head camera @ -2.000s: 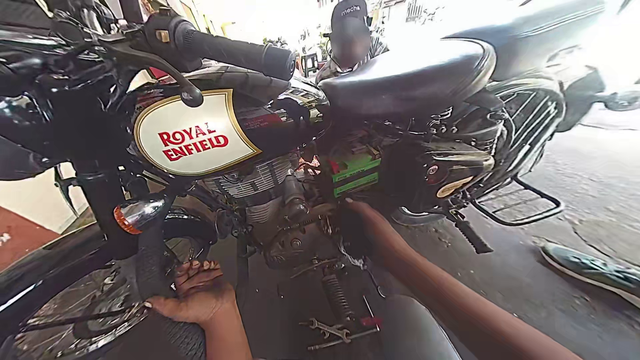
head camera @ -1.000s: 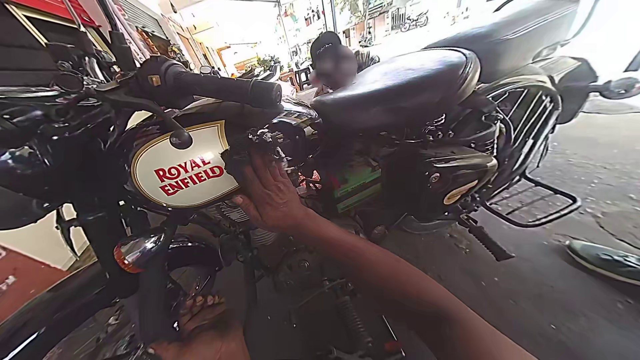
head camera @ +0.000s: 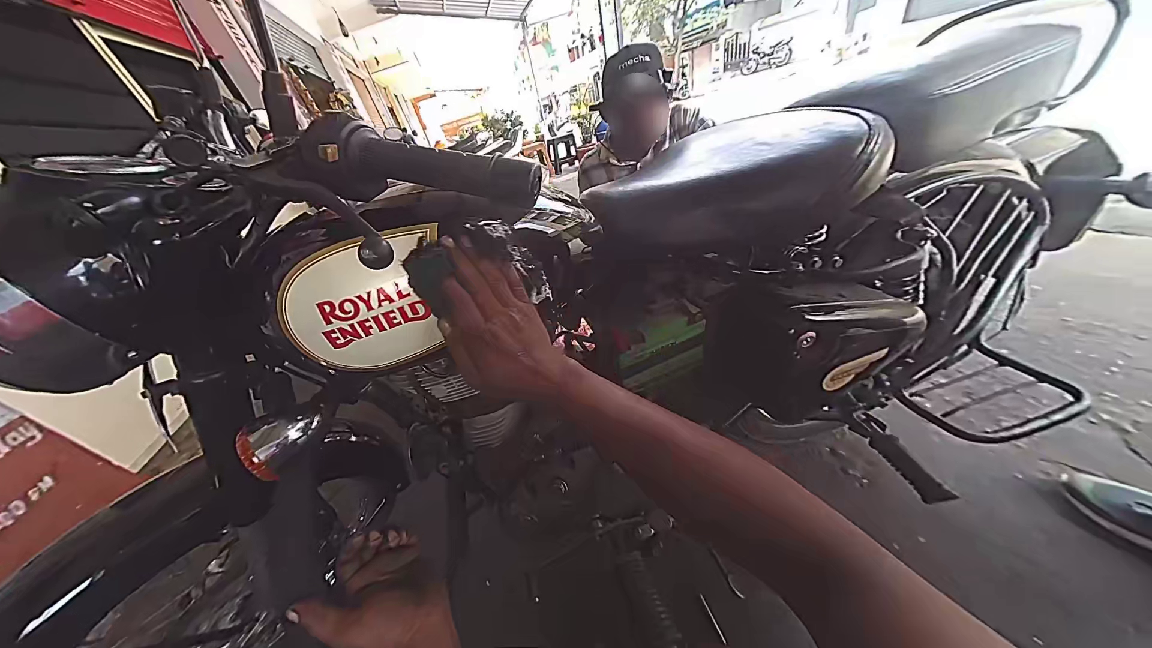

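Observation:
My right hand (head camera: 499, 319) presses a dark cloth (head camera: 435, 270) against the rear side of the motorcycle's fuel tank (head camera: 360, 306), beside its cream Royal Enfield panel. The fingers lie spread over the cloth, which partly covers the panel's edge. Low at the left, my left hand (head camera: 382, 585) is palm up with curled fingers, near the front wheel and a dark upright part (head camera: 292, 549); whether it grips anything cannot be told. Above the tank is the rubber handlebar grip (head camera: 450, 166) with its lever. Behind my right wrist, a green part (head camera: 661, 342) shows in the frame under the seat.
The black seat (head camera: 738, 180) extends to the right, above a side cover (head camera: 810, 342). A person in a cap (head camera: 634, 117) is beyond the motorcycle. A metal footrest frame (head camera: 999, 432) juts out at the right, and a shoe (head camera: 1111, 504) is at the right edge.
My right hand has moved from the area below the green part up and left to the tank, where it now holds the cloth. My left hand stays low near the front wheel.

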